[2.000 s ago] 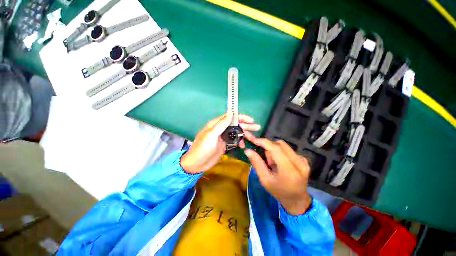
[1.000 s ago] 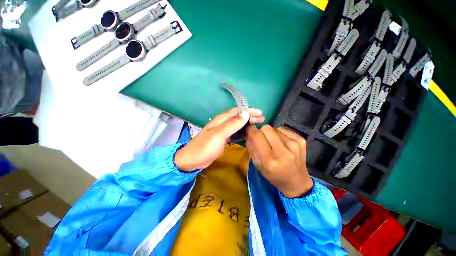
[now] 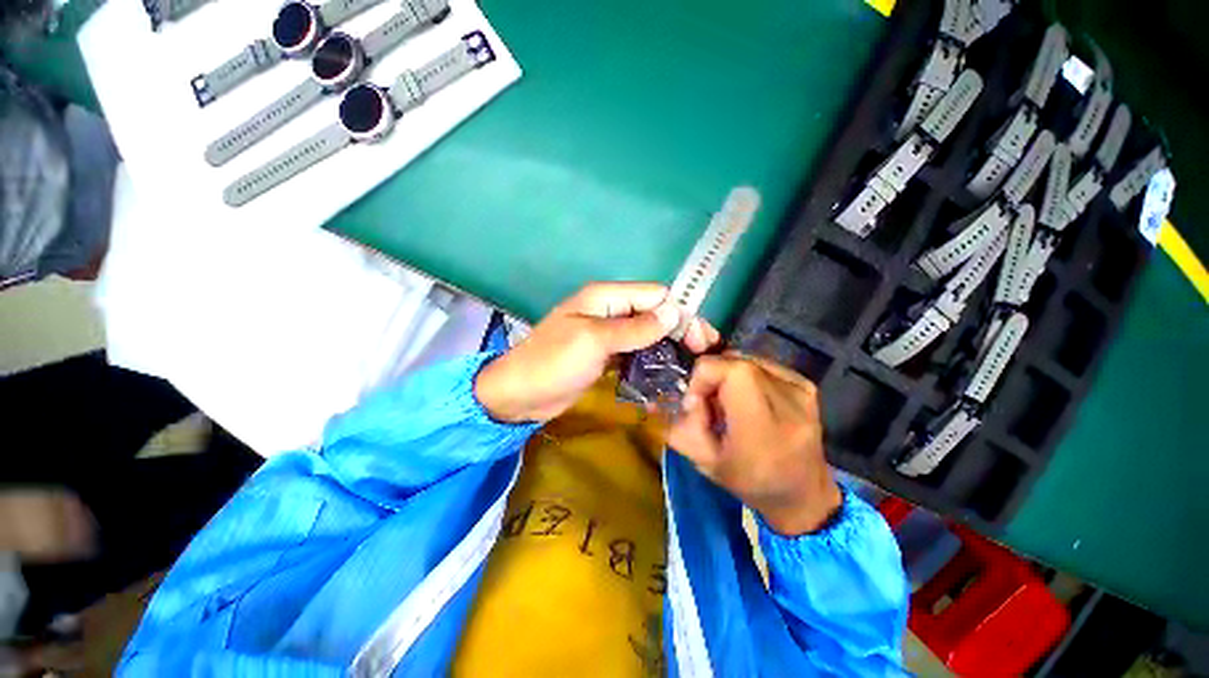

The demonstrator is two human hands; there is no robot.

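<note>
A smartwatch with a grey strap (image 3: 717, 249) is held close to my chest, its strap half pointing up and right over the green bench. My left hand (image 3: 570, 350) grips it between thumb and fingers where strap meets the dark case (image 3: 655, 371). A clear, shiny film-like piece shows at the case. My right hand (image 3: 760, 431) is at the case's right side with bent fingers; its fingertips touch the case or the clear piece, which one I cannot tell. The lower strap half is not clearly visible.
A black foam tray (image 3: 826, 294) with crossed grey watches lies at right on the green bench (image 3: 623, 119). Several watches lie slanted on a white sheet (image 3: 438, 111) at left. White sheets (image 3: 239, 331) hang below the bench edge. A red crate (image 3: 997, 612) is at lower right.
The watch strap has swung from upright to tilting right, and the case and clear piece show again between my hands. The view has shifted, so the left watches sit higher.
</note>
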